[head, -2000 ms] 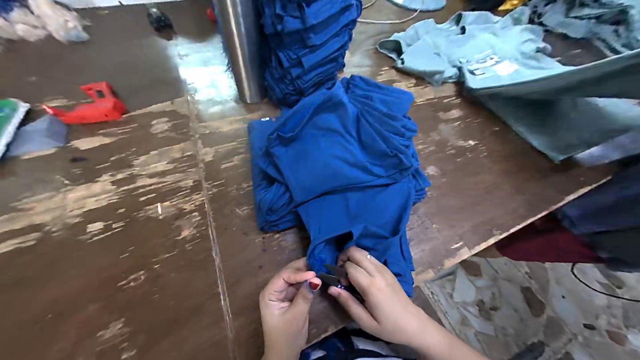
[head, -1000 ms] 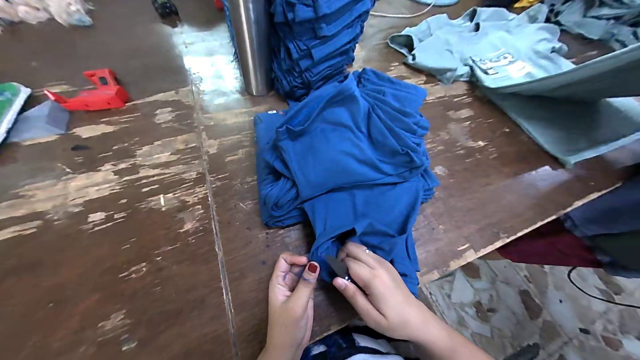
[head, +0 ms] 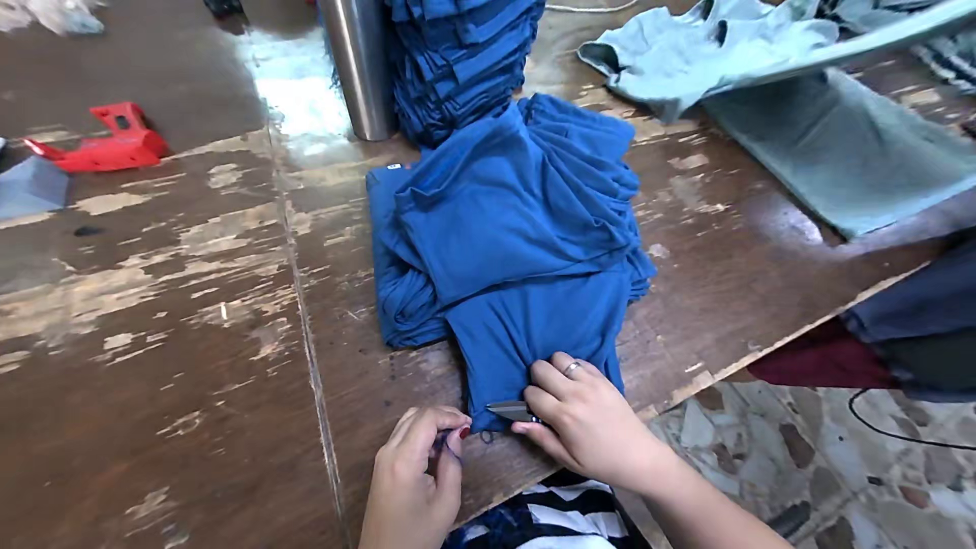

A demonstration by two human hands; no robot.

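Observation:
A pile of blue knit garments (head: 518, 213) lies on the worn wooden table, its lower fabric piece reaching toward the table's front edge. My left hand (head: 423, 461) pinches a dark thread (head: 451, 450) between thumb and forefinger at the fabric's lower left corner. A small loop of thread hangs from that hem. In my right hand (head: 576, 419) is a small pair of thread snips (head: 512, 410), blades pointing left over the fabric near the corner. The snips' handle is mostly hidden by my fingers, which rest on the cloth.
Behind the pile stand a steel cylinder (head: 362, 72) and a tall stack of folded blue garments (head: 461, 69). A red plastic tool (head: 114, 141) lies at left. Grey-green garments (head: 709, 53) spread at the right. Dark and maroon cloth (head: 831, 354) hangs past the table edge (head: 751, 358).
The lower blue fabric, held up with an opening between my hands before, now lies flatter. My left hand has shifted slightly away from the right one, and the snips' blades show more plainly.

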